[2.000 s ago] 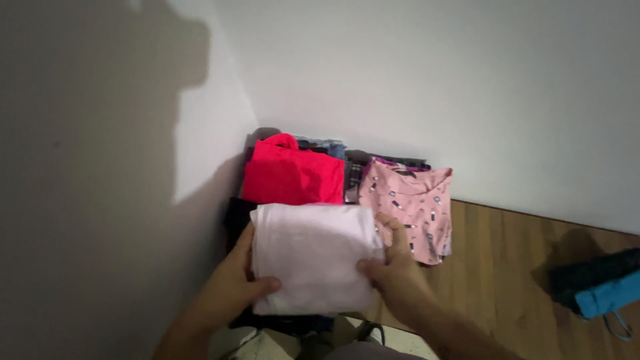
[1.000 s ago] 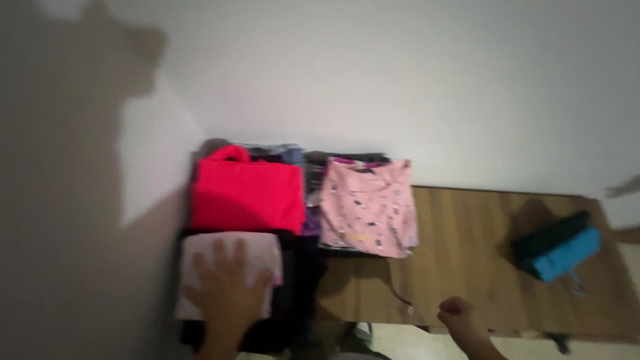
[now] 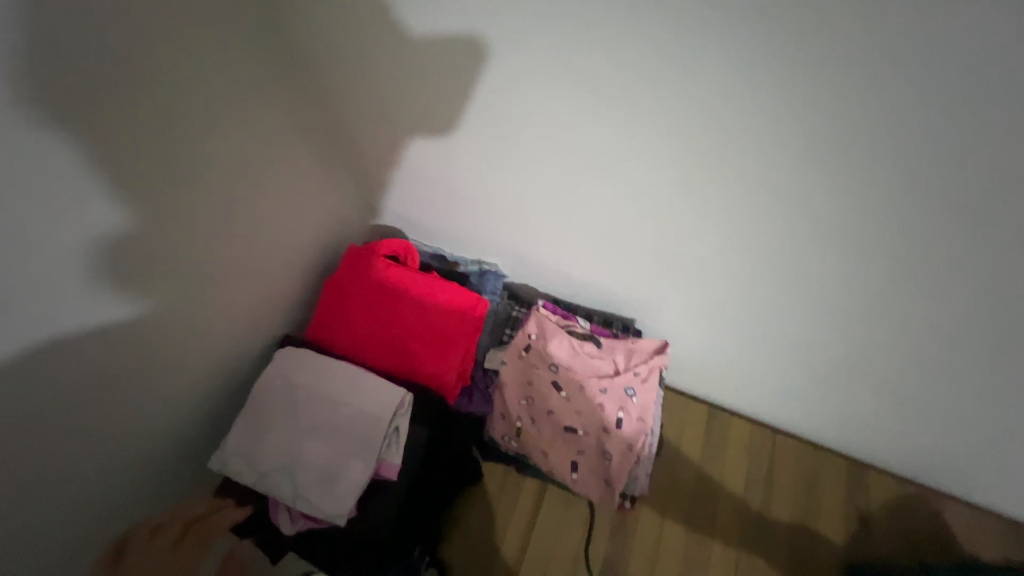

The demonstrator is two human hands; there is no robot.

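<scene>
A folded whitish garment (image 3: 316,428) lies on dark folded clothes (image 3: 400,488) at the lower left, with a pink edge showing beneath it. My left hand (image 3: 176,536), blurred at the bottom left edge, is just below the dark pile; its grip is unclear. My right hand is out of the picture. Behind the whitish garment a folded red garment (image 3: 400,316) tops another pile, with blue denim (image 3: 484,280) behind it. To its right a pink patterned shirt (image 3: 576,404) lies on a stack with purple and plaid cloth.
The piles stand on a wooden surface (image 3: 720,464) in the corner against pale walls (image 3: 720,200). A dark cord (image 3: 590,536) runs down below the pink shirt. A large shadow falls over the left wall.
The whitish garment, between both hands two seconds ago, now lies on the dark pile. My left hand has come off it, and my right hand has left the view. The view has shifted.
</scene>
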